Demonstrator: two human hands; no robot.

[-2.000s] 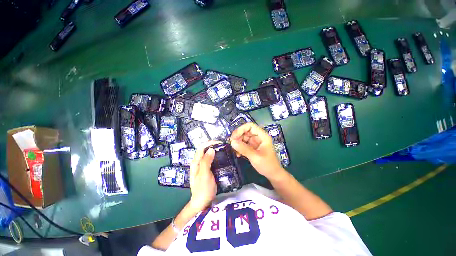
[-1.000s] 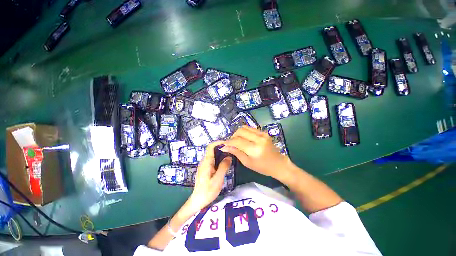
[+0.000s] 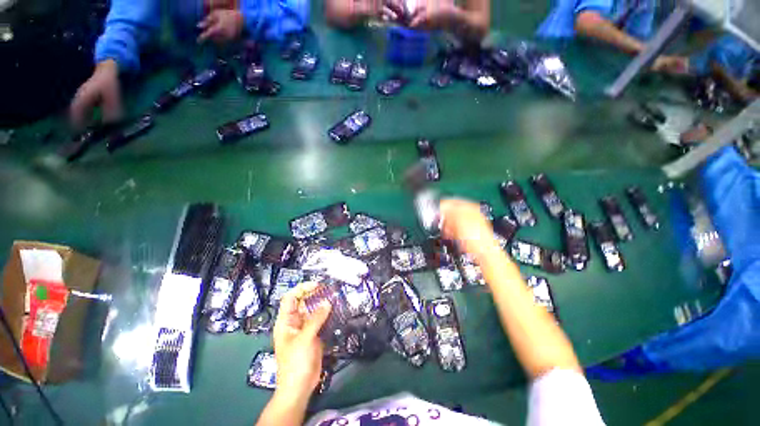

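My right hand (image 3: 467,223) is stretched far forward over the bench and holds a phone (image 3: 428,208) at its fingertips; both are blurred. My left hand (image 3: 302,320) is at the near side of the phone pile, with its fingers around a dark phone (image 3: 325,301) that has fine lines on it; the fingers partly hide it. The pile of open-backed phones (image 3: 408,323) lies just right of my left hand, with blue-and-silver boards showing. White pieces (image 3: 337,266) lie on top of the pile.
Black strips (image 3: 197,237) with a white block lie left of the pile. An open cardboard box (image 3: 79,279) holds a red-and-white packet (image 3: 46,320). Co-workers in blue sit opposite, and a blue sleeve (image 3: 725,308) is at the right. Loose phones (image 3: 575,237) lie at the right.
The view has tilted up and shows the far side. My hands have parted: my right hand has moved forward with a phone, my left hand has moved left onto the pile.
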